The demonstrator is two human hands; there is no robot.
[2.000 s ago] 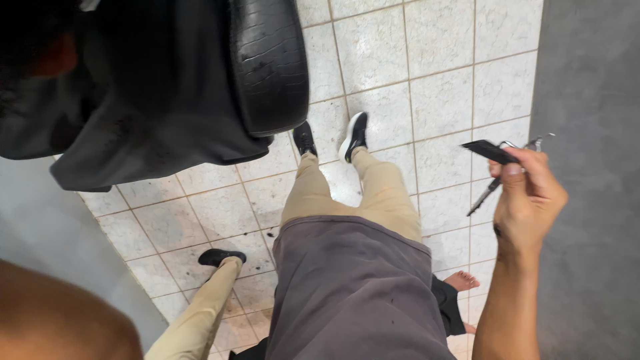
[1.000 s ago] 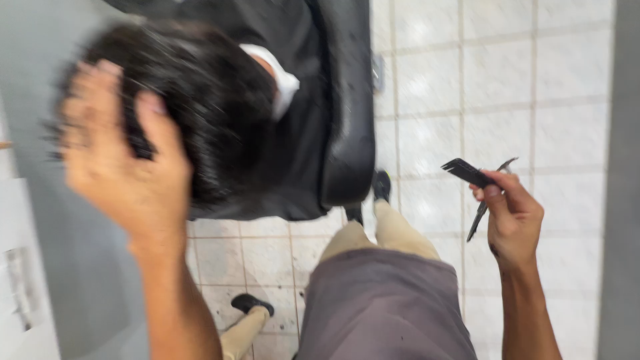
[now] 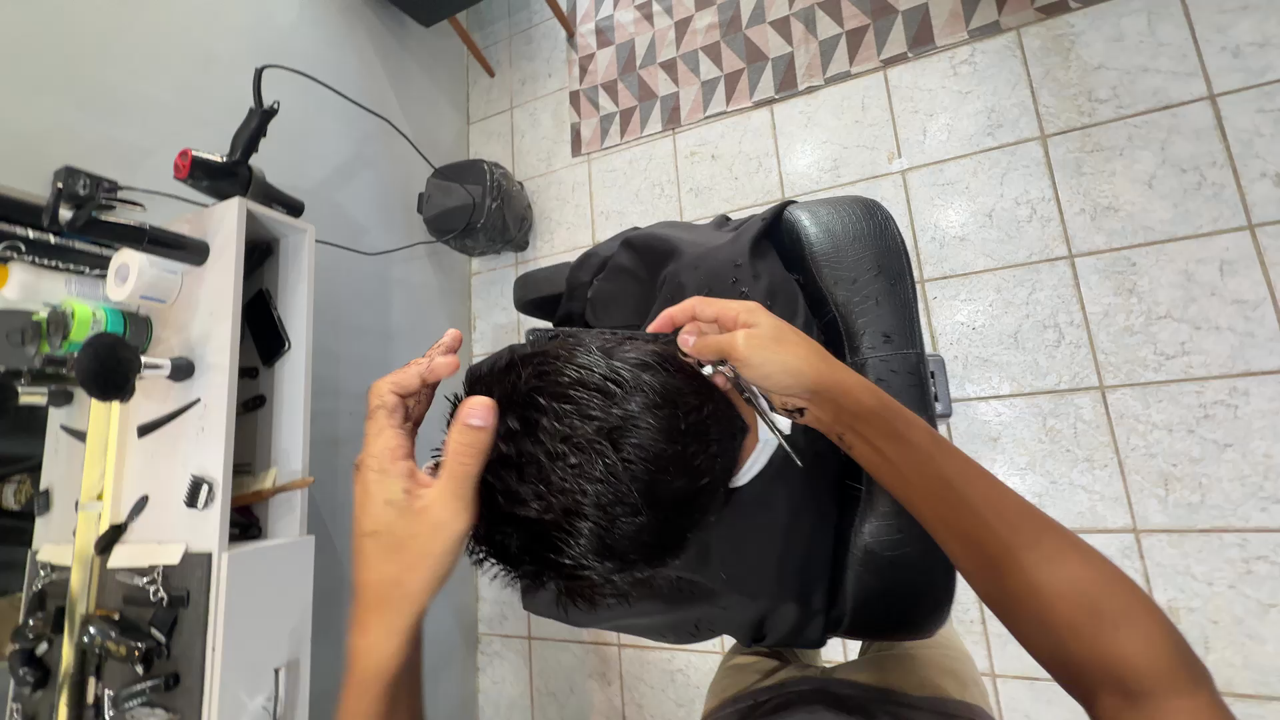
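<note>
A seated person's dark, damp-looking hair [image 3: 610, 460] fills the middle of the view, above a white neck strip [image 3: 765, 455] and a black cape [image 3: 690, 260]. Beside the front of the head, my left hand [image 3: 420, 470] holds nothing, its thumb apart from the fingers and bearing cut hairs. At the far side of the head, my right hand [image 3: 750, 350] grips a black comb [image 3: 600, 335], which lies along the hair. Haircutting scissors [image 3: 755, 400] are tucked in the same hand, blades pointing back toward the neck strip.
The black barber chair's backrest [image 3: 880, 400] stands right of the head. At left, a white counter [image 3: 190, 470] bears a hair dryer [image 3: 235, 170], a round brush [image 3: 110, 367], bottles and clippers. A lidded bin [image 3: 475, 205] stands by the wall; a patterned rug [image 3: 680, 60] lies beyond.
My right hand has come from out at the right to the head, with the comb and scissors. My left hand, on the hair one second ago, is now beside the front of the head.
</note>
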